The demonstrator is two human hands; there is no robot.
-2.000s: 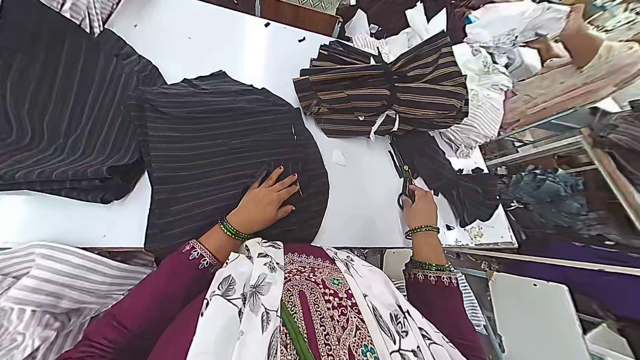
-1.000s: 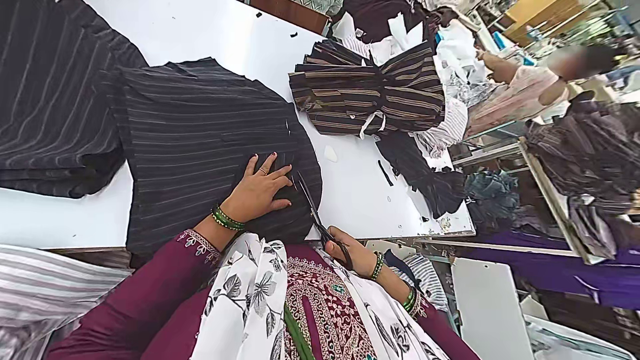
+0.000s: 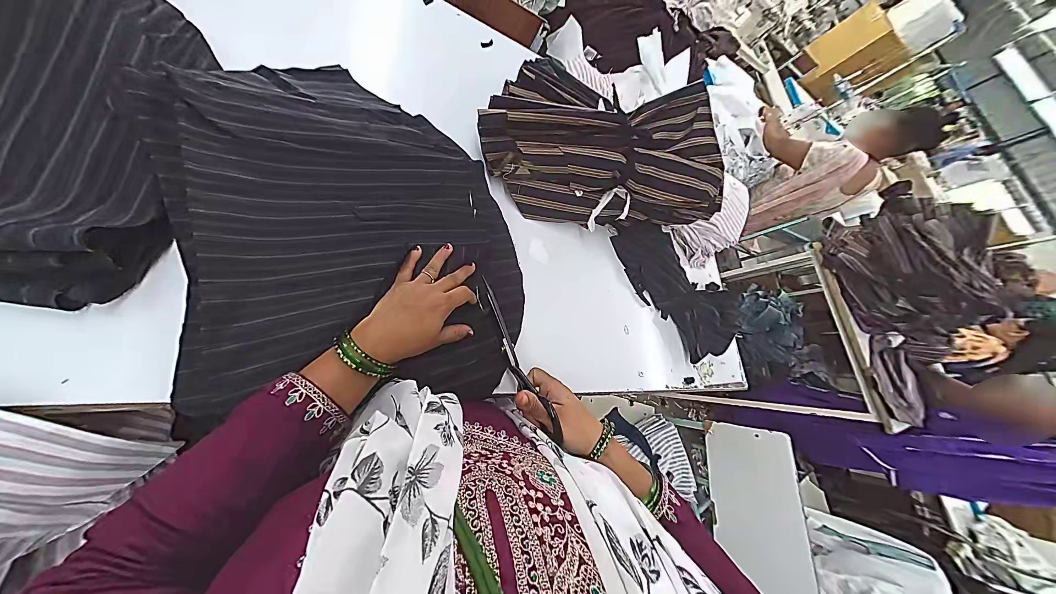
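Dark pinstriped fabric (image 3: 313,190) lies spread over the white table (image 3: 577,330). My left hand (image 3: 425,309) rests flat on it near its right edge, fingers spread, gripping nothing. My right hand (image 3: 561,412) holds a pair of scissors (image 3: 511,355) by the handles at the table's front edge. Their blades point up and left over the fabric, beside my left fingertips; whether they are parted is hard to tell. A gathered bundle of brown-and-tan striped cloth (image 3: 610,161), tied with a white strip, sits beyond to the right.
Black cloth scraps (image 3: 676,297) lie at the table's right end. More dark fabric (image 3: 74,148) covers the left side, and pale striped cloth (image 3: 74,478) hangs at the near left. A person (image 3: 825,173) is at the upper right, near heaped dark garments (image 3: 916,264).
Two seconds ago the scissors were on the table to the right under my right hand; now that hand holds them against the pinstriped fabric, beside my left hand.
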